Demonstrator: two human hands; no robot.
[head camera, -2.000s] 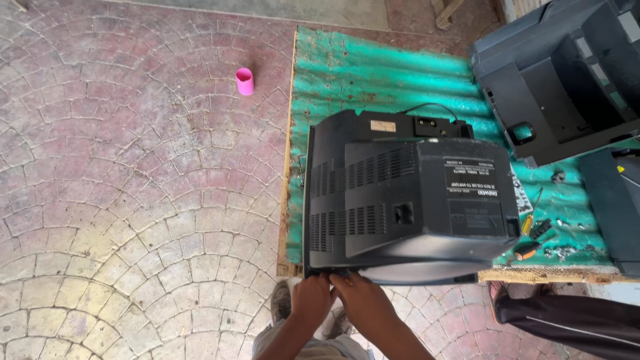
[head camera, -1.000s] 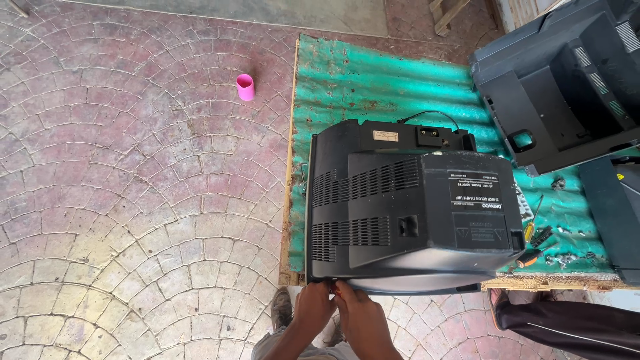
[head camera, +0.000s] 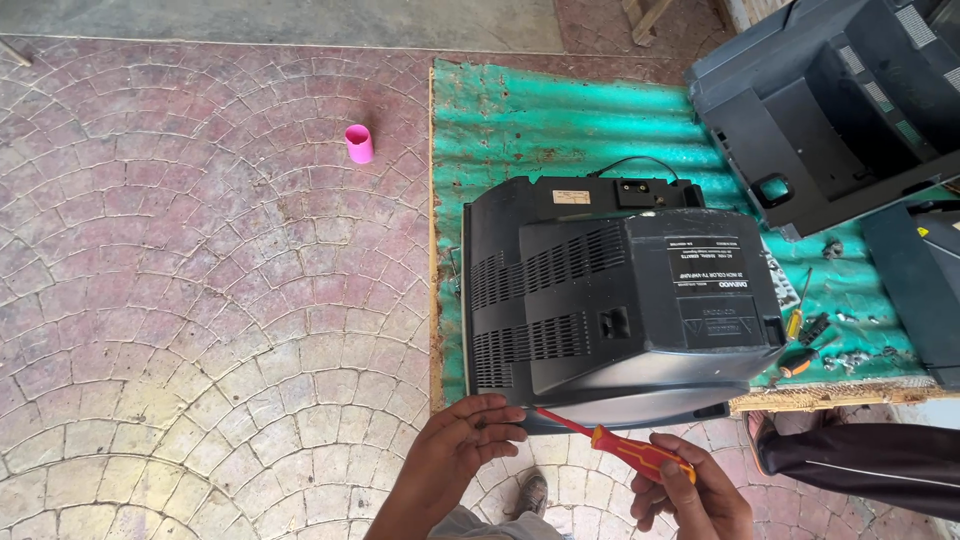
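A black Daewoo CRT television (head camera: 555, 300) lies on a green corrugated sheet (head camera: 510, 112), its vented rear housing facing up. My right hand (head camera: 694, 491) grips the red and yellow handle of a screwdriver (head camera: 637, 454), whose red shaft points left to the television's lower edge. Beside the tip, my left hand (head camera: 469, 431) is raised with fingers spread at the lower left corner of the set. A small dark thing shows at its fingers; whether it is held, I cannot tell. Right of the television lie a yellow-handled screwdriver (head camera: 795, 319) and an orange and black handled one (head camera: 799, 364).
An emptied black television rear housing (head camera: 795, 142) rests at the upper right, with another dark casing (head camera: 907, 277) below it. Small metal parts (head camera: 847, 361) lie by the wooden edge. A pink cup (head camera: 359, 145) stands on the paved floor. Another person's leg (head camera: 870, 457) is at the lower right.
Both hands were together at the television's lower left edge; now they are apart. My right hand has moved right, and the red screwdriver is now in plain view.
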